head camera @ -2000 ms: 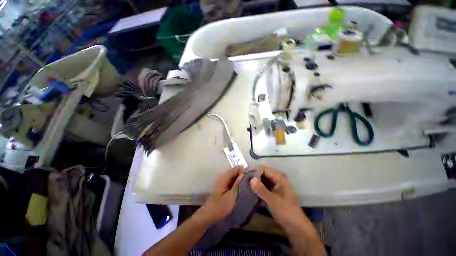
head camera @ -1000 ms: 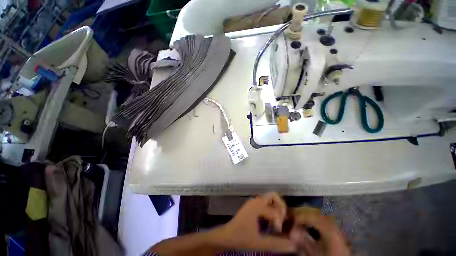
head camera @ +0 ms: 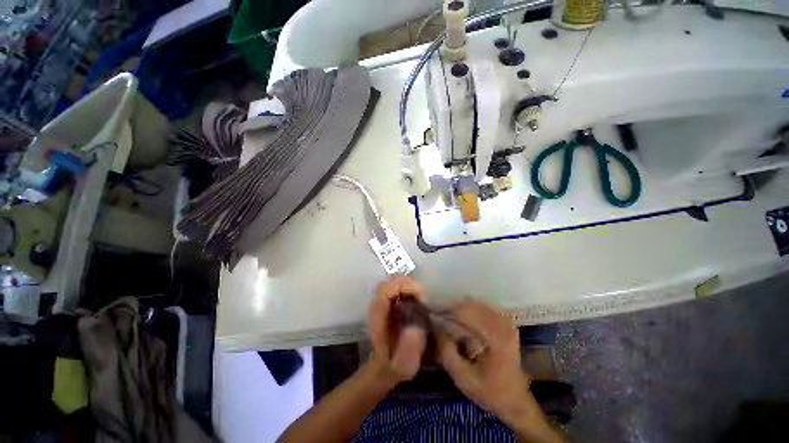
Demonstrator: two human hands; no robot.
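Note:
A small folded piece of grey-brown fabric (head camera: 439, 324) is held between both hands at the table's front edge. My left hand (head camera: 396, 333) grips its left end, thumb on top. My right hand (head camera: 486, 355) is closed round its right part; the fingers are slightly blurred. A white printed tag (head camera: 393, 253) on a pale string lies just beyond my left hand. The sewing machine (head camera: 484, 112) stands beyond and to the right, with an orange-yellow piece (head camera: 469, 207) by the needle area. No fabric shows under the needle.
A fanned bundle of grey-brown strips (head camera: 290, 156) lies on the left tabletop. Green-handled scissors (head camera: 588, 169) and a small dark block (head camera: 531, 208) lie under the machine arm. A dark phone (head camera: 281, 365) rests on a white board at lower left. Brown cloth (head camera: 130, 372) hangs further left.
The hands have risen from below the table edge to its front edge, and the folded fabric now shows between them. The view has shifted, moving the machine left in the picture.

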